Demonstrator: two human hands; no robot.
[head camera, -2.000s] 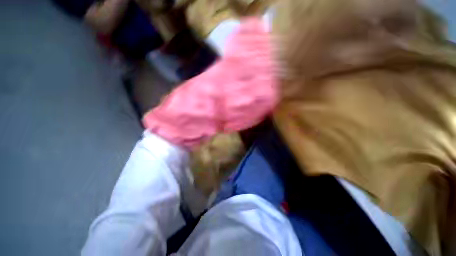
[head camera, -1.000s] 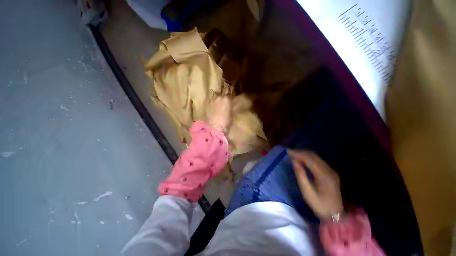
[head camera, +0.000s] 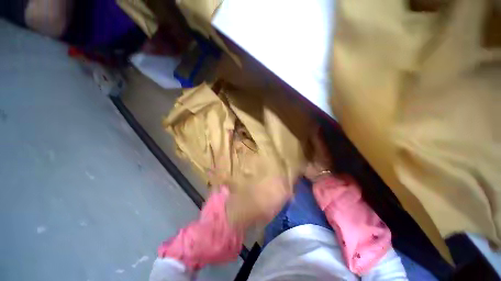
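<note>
A crumpled bundle of tan cut fabric pieces (head camera: 200, 129) lies low beside my knees, below the table. My left hand (head camera: 221, 182) is blurred at the end of its pink sleeve, at the bundle's near end. It appears closed on a blurred tan fabric piece (head camera: 255, 200), which partly covers the hand and cuff; the fingers are not clear. My right hand (head camera: 318, 156) is in shadow between the bundle and the table edge, above my knee. Its fingers are dark and blurred, and its grip cannot be made out.
The white table (head camera: 280, 38) is at the top. A large tan cloth (head camera: 417, 121) covers its right part and hangs over the edge. A blue-edged box (head camera: 192, 66) and a white item (head camera: 159, 68) are beyond the bundle. A grey wall and dark rail run along the left. Part of another person shows top left.
The left hand has drawn back from the bundle towards me, with a blurred piece now at it. The right hand has moved from over the lap forward to the bundle's right side. The view has shifted.
</note>
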